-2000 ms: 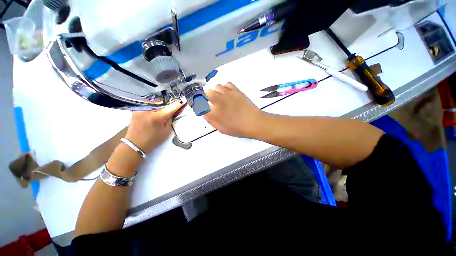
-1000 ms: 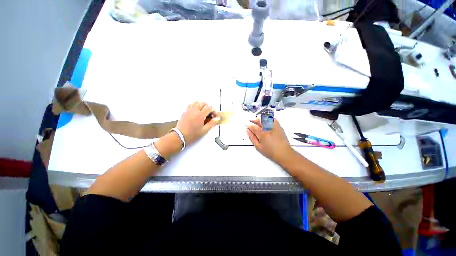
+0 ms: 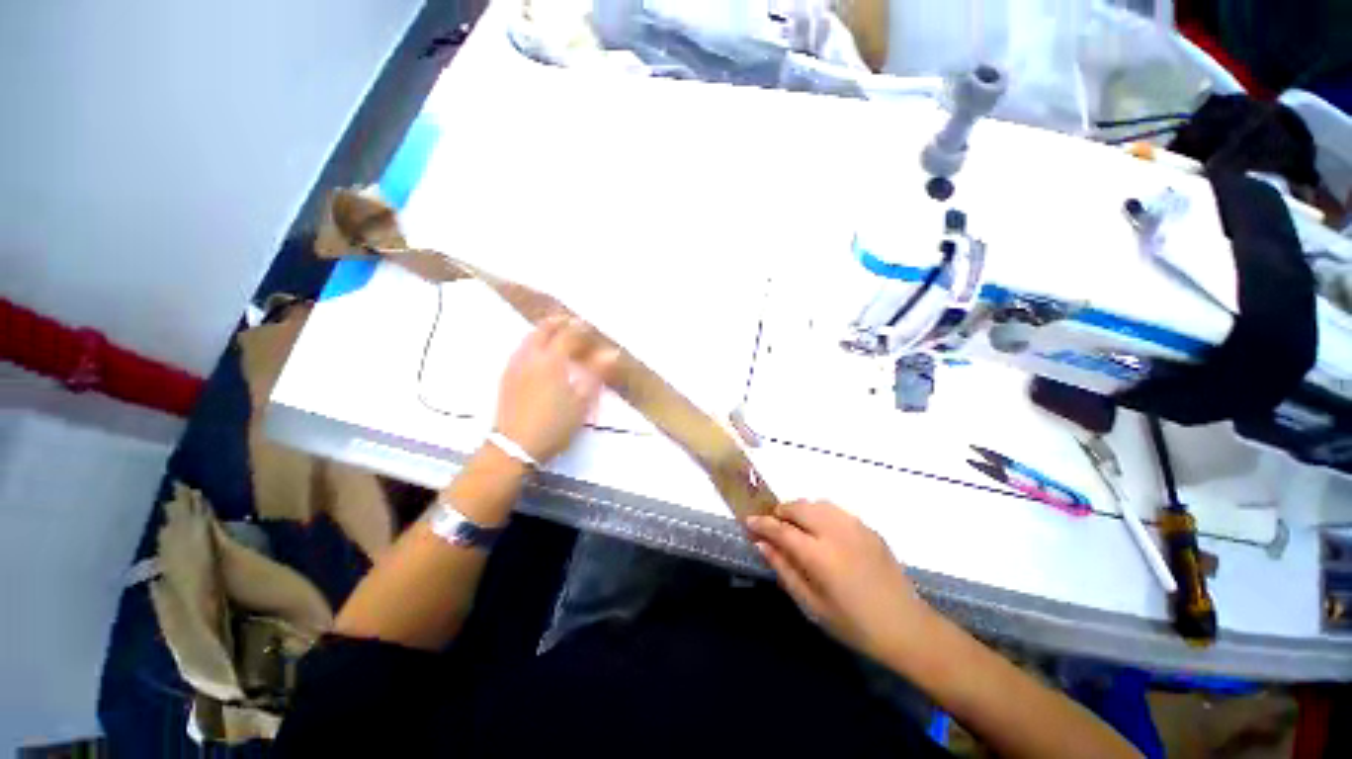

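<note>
A long narrow tan-brown band (image 3: 661, 405) runs diagonally over the white table, from a crumpled end at the far left to the front edge. My right hand (image 3: 842, 571) pinches its near end between thumb and fingers. My left hand (image 3: 552, 389) is on the band further left, slightly blurred; whether its fingers grip the cloth or only rest on it cannot be told. A thin dark cord (image 3: 426, 356) curls on the table left of my left hand. The presser foot area with its blue-grey block (image 3: 915, 381) is right of the band, apart from it.
The sewing machine head (image 3: 1097, 334) stands at the right. Pink and blue snips (image 3: 1034, 482), a white-handled tool (image 3: 1134, 522) and an amber-handled screwdriver (image 3: 1186, 575) lie in front of it. Tan cloth parts (image 3: 237, 593) lie on a dark surface at lower left. Plastic bags (image 3: 712, 45) are behind.
The band has come away from the needle area towards the front edge and is stretched out. My right hand has left the foot area and holds the band's end. My left hand sits along the band.
</note>
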